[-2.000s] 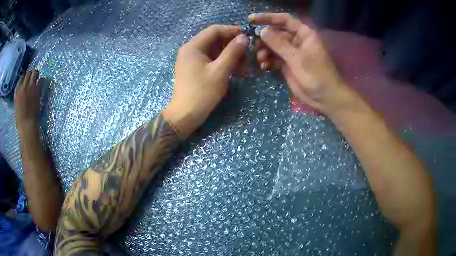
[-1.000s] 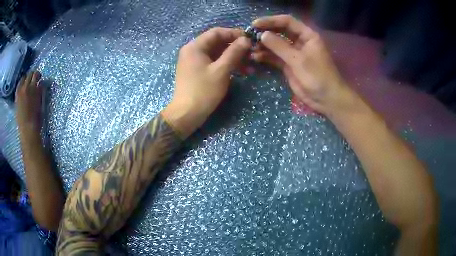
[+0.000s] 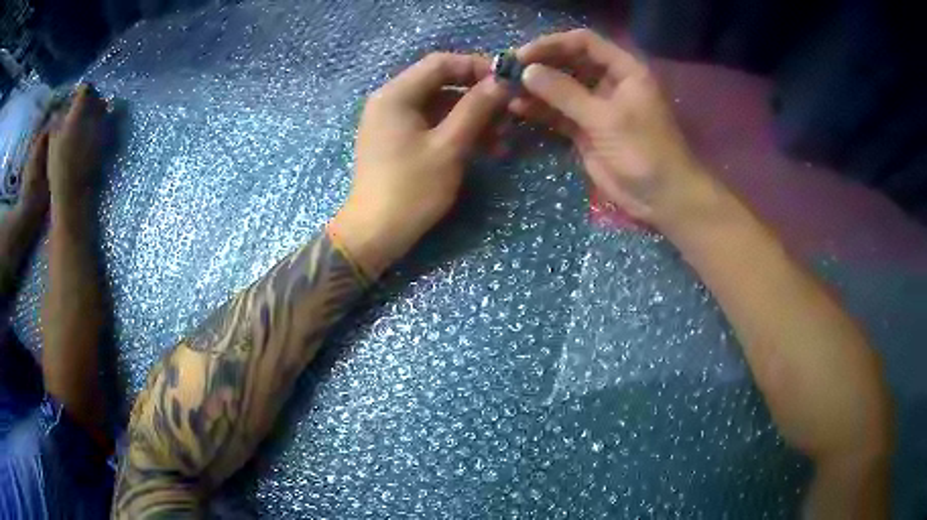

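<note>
A small dark fitting [image 3: 505,67] with a pale spot on its left side is pinched between the fingertips of both hands, near the top middle of the head view. My left hand [image 3: 412,152] holds it from the left with thumb and forefinger. My right hand [image 3: 625,132] holds it from the right with thumb and forefinger. The fingers hide part of the fitting, and its fine detail is blurred. Both hands are held above the bubble wrap [image 3: 478,376].
At the far left another person's hands and forearms [image 3: 76,234] are beside a pale grey-white oblong unit [image 3: 22,137]. The wrap turns pink-red [image 3: 752,142] at the right. Dark cloth-like shapes [image 3: 833,81] fill the upper right corner.
The fitting has turned between my fingertips and shows a pale spot at its left. My hands have barely moved. The neighbour's hand has moved up, and a second arm shows at the left edge.
</note>
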